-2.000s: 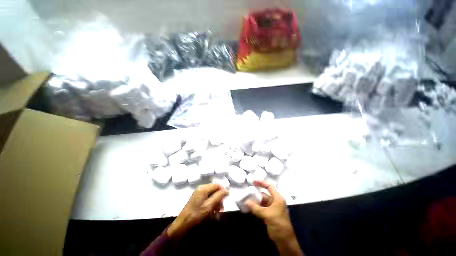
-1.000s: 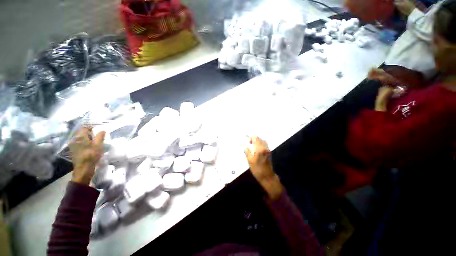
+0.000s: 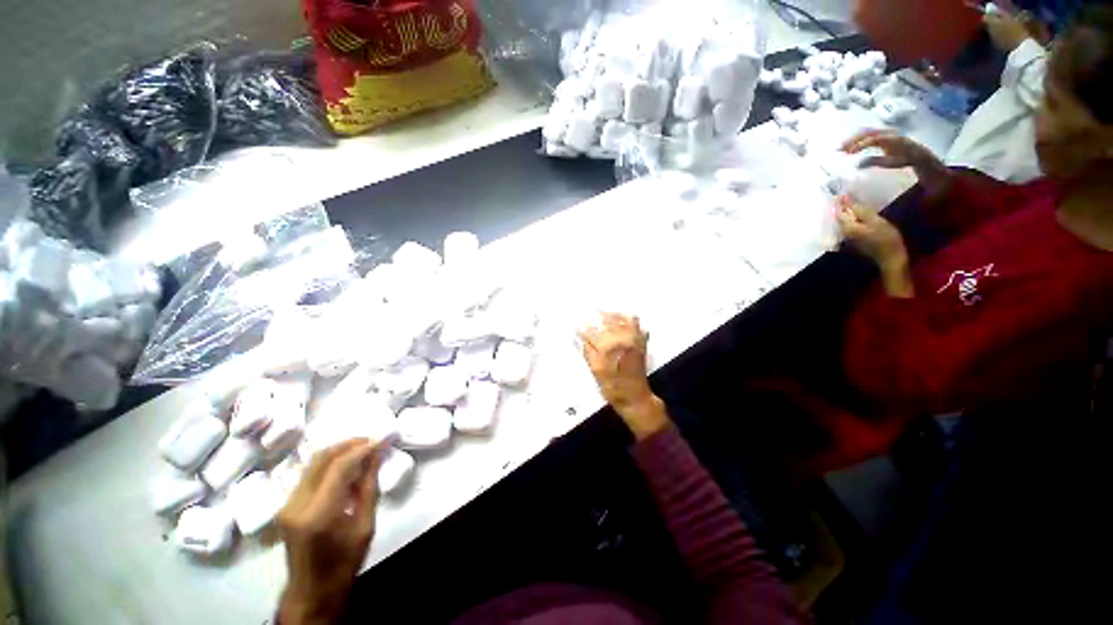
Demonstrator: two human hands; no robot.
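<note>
Glossy white cases [image 3: 427,426] lie in a loose pile on the white bench, a few with a small dark mark. My left hand [image 3: 327,519] is at the pile's front edge, thumb and fingertips close together beside a case; whether they hold anything small is unclear. My right hand [image 3: 620,366] is on the bench to the right of the pile, apart from it, fingers bent down; what is under the fingers is hidden by glare. A flat clear bag [image 3: 250,287] with white contents lies behind the pile.
Bulging clear bags of white cases stand at left [image 3: 73,311] and back right [image 3: 653,92]. Dark bagged parts [image 3: 183,104] and a red and yellow bag [image 3: 397,61] are behind. Smaller white parts [image 3: 836,79] lie far right. A person in red [image 3: 976,317] sits at right, hands on the bench.
The view has turned right since the oldest frame. My left hand has come back from the clear bag to the pile's front edge. My right hand has barely moved since one second ago.
</note>
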